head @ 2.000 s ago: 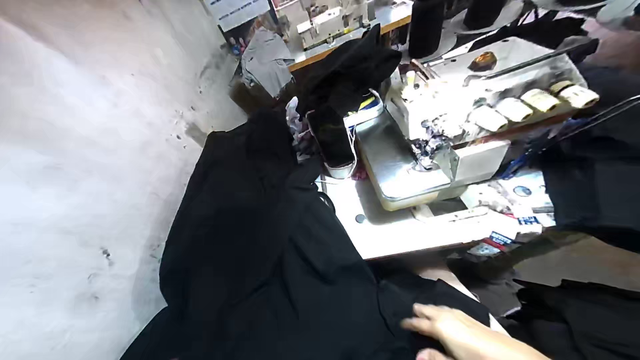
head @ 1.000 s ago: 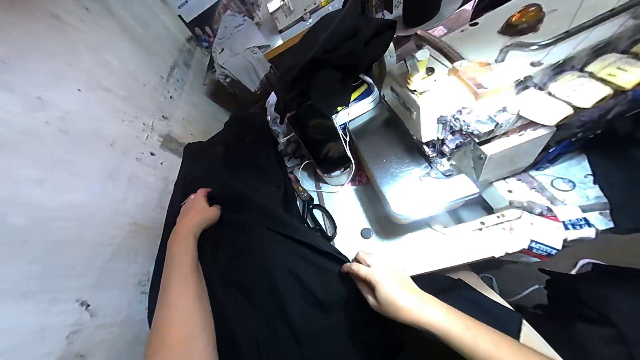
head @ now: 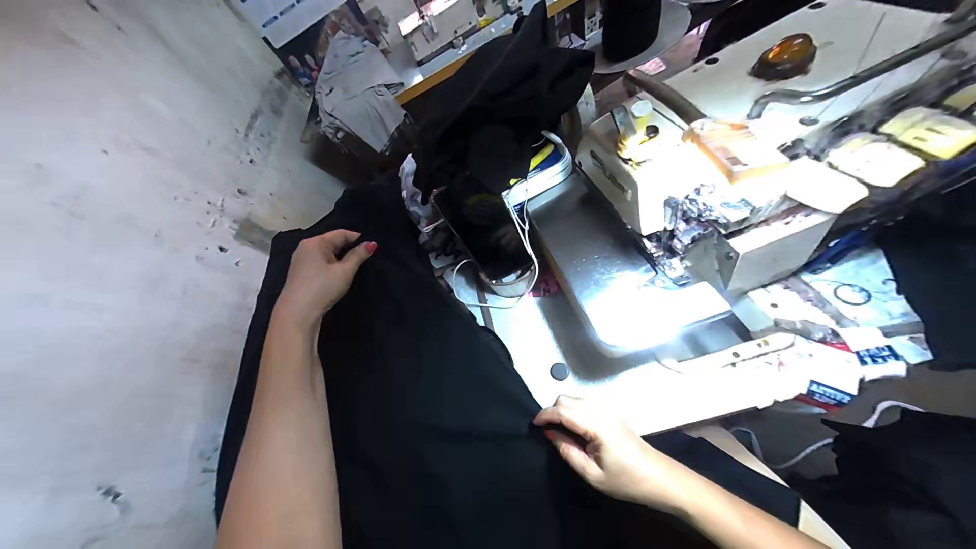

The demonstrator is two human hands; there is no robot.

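Observation:
Black fabric (head: 427, 396) is spread between the wall and the sewing machine. My left hand (head: 324, 271) pinches its upper left part between thumb and fingers. At the right edge of the cloth, my right hand (head: 583, 442) grips a fold, close to the front of the white sewing table (head: 671, 408). An industrial sewing machine (head: 686, 198) with a shiny metal bed (head: 610, 282) stands to the right of the cloth. A smartphone (head: 488, 229) with a white cable leans beside the machine bed, below a bunched black cloth (head: 503, 99).
A stained white wall (head: 137, 267) borders the left side. Several pale thread cones (head: 877, 160) lie at the right. More black cloth (head: 907, 480) hangs at the lower right. Grey cloth (head: 358, 91) and another sewing machine (head: 435, 27) are farther back.
Two seconds ago only my right hand showed, over the cloth; now both hands hold the fabric. Scissors seen a second ago beside the phone are now mostly or wholly covered by the fabric.

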